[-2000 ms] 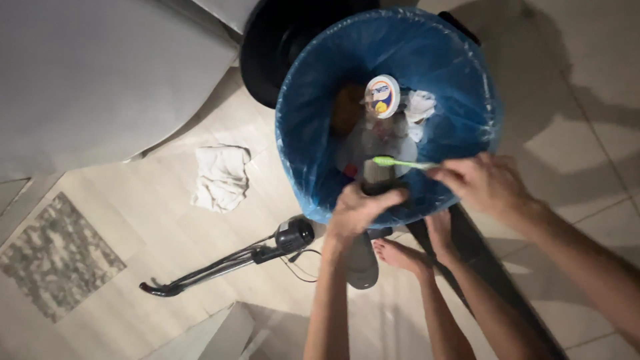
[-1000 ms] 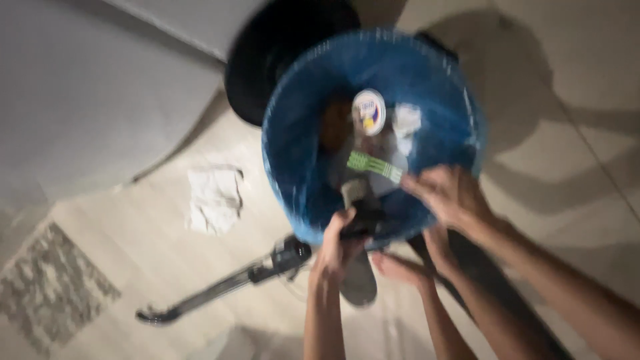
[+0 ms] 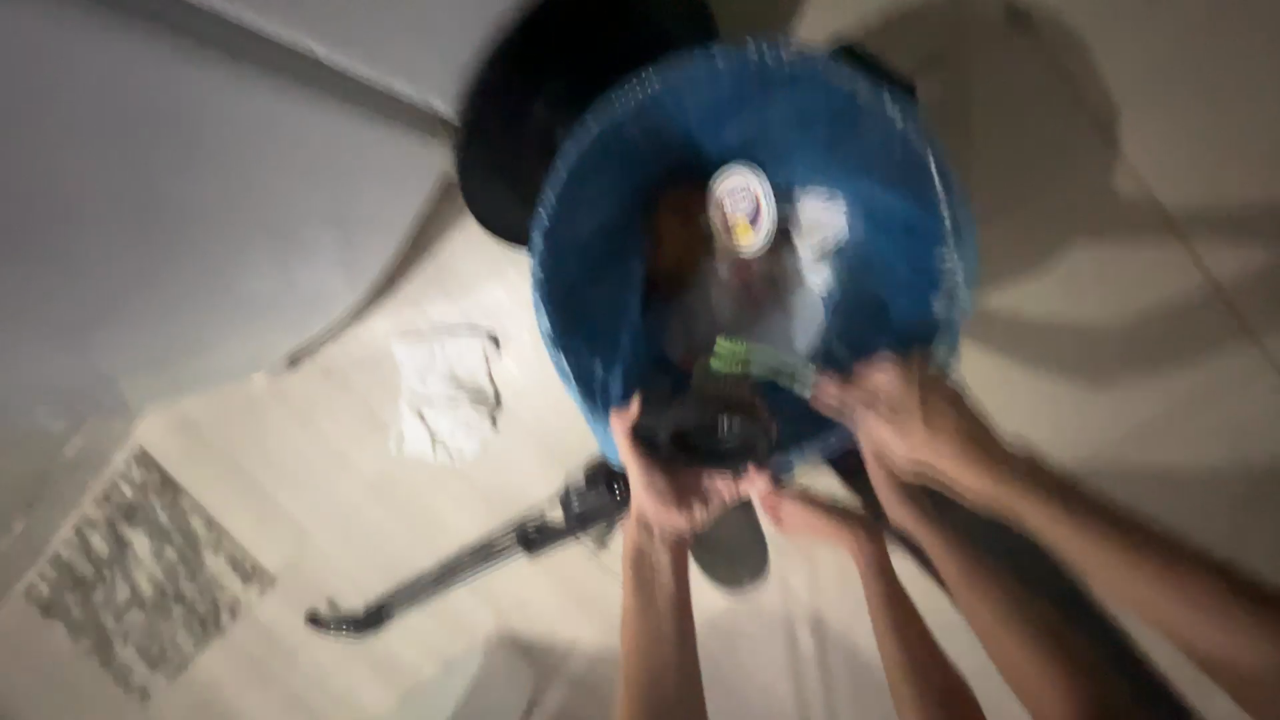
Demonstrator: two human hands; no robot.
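My left hand (image 3: 675, 485) holds a black rounded part (image 3: 710, 430), blurred, over the near rim of a bin lined with a blue plastic bag (image 3: 570, 250). A small brush (image 3: 765, 362) with a light green head is in my right hand (image 3: 885, 410); its head points left, just above the black part. Whether the bristles touch the part cannot be told. Inside the bin lie a white oval lid or tub with print (image 3: 742, 210), crumpled white paper (image 3: 820, 225) and brownish waste (image 3: 680, 230).
A white crumpled cloth (image 3: 447, 395) lies on the floor left of the bin. A dark stick-shaped appliance (image 3: 460, 560) lies nearby, with a patterned mat (image 3: 150, 570) farther left. Behind the bin is a black round object (image 3: 510, 130). My bare feet (image 3: 810, 515) are below the bin.
The black part in my left hand has turned, and its lighter cylindrical end no longer shows. The brush now shows its bristled side, after appearing narrow at first.
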